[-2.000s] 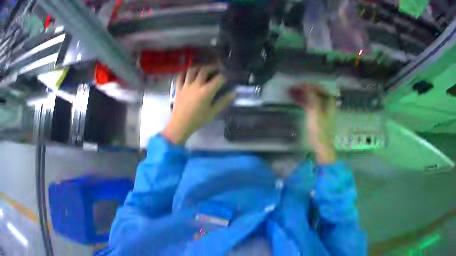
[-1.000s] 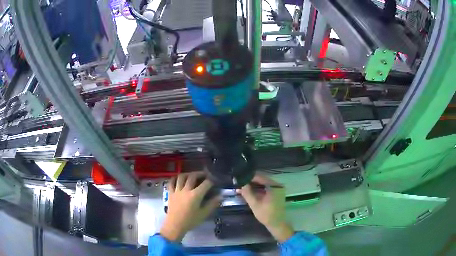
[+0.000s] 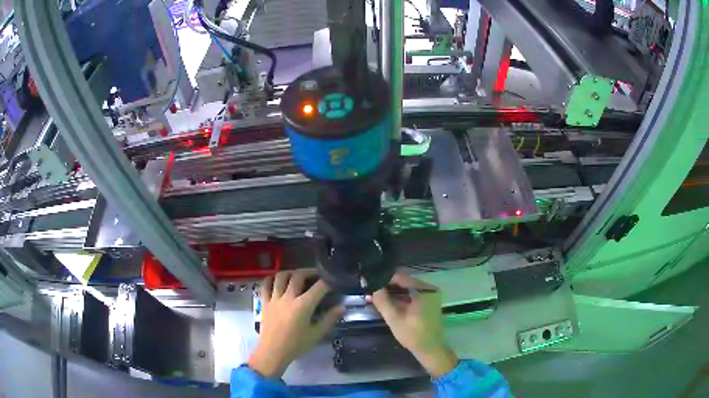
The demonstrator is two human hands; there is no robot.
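A black inspection head with a blue band and an orange light stands over the bench. Its dark lens ring is just above the silver fixture. My left hand rests at the fixture's left part, fingers spread, fingertips partly hidden beside the ring. My right hand is just right of the lens, its fingers closed around a thin dark tool that points right. Its fingertips meet the fixture under the lens. Any workpiece there is too small or hidden to tell.
A dark bar lies in front of the fixture. A button panel is on the right bench edge. Black upright holders stand at left. A red bin and conveyor rails lie behind. Slanting frame posts rise left and right.
Since two seconds ago the view has tilted up and my right hand has moved left to the fixture under the lens. Over the last second both hands have stayed nearly still.
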